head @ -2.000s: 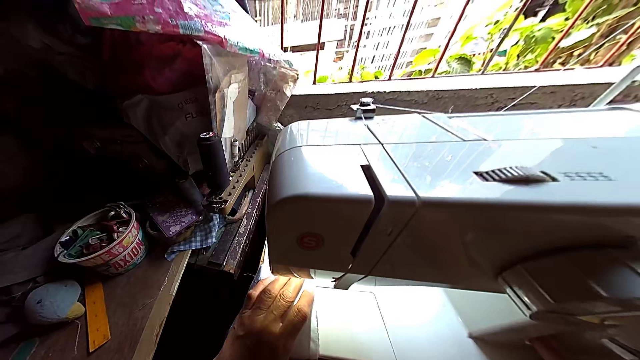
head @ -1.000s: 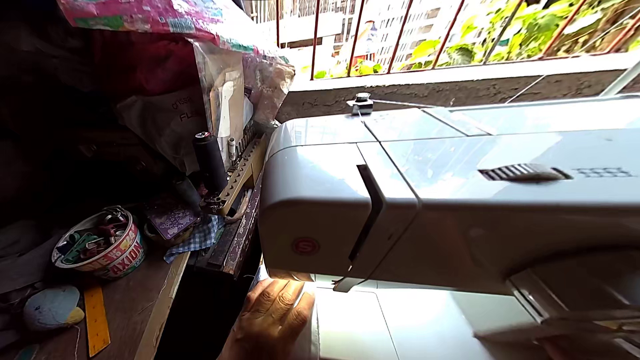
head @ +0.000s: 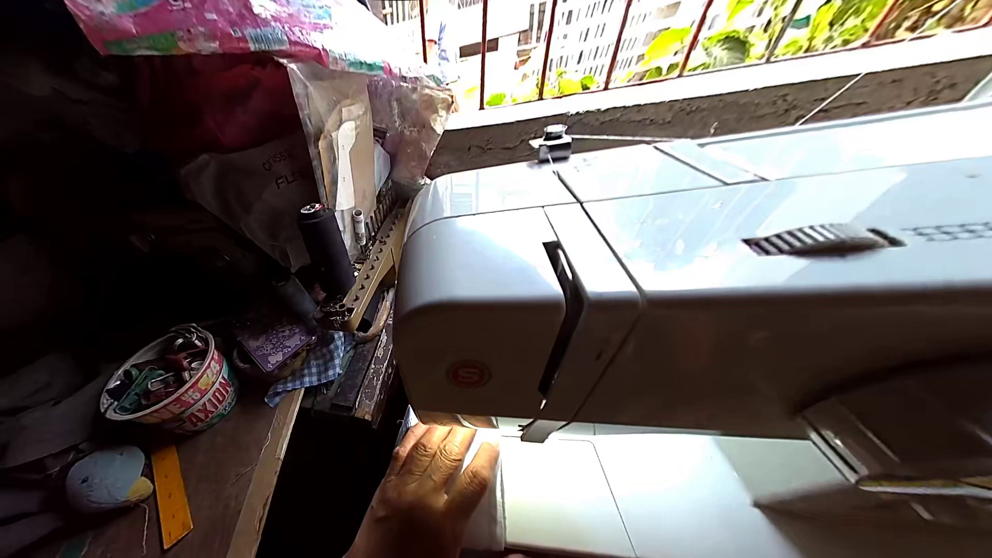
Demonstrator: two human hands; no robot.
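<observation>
A white sewing machine (head: 496, 263) fills the middle and right of the view, its bed (head: 566, 488) lit below the arm. My left hand (head: 434, 480) lies palm down at the left end of the bed, under the machine's head, fingers slightly spread on pale fabric (head: 487, 504). The needle area is hidden behind the machine's head. Thread runs from the guide on top (head: 554, 143) of the machine towards the right. My right hand cannot be made out.
At left, a tub (head: 205, 399) of clips and small items stands on a wooden table (head: 225, 480), near a yellow ruler (head: 170, 496) and a pincushion-like stuffed object (head: 108, 479). Behind are a dark thread spool (head: 325, 244), a checked cloth (head: 318, 368), plastic bags (head: 232, 31) and a barred window (head: 550, 46).
</observation>
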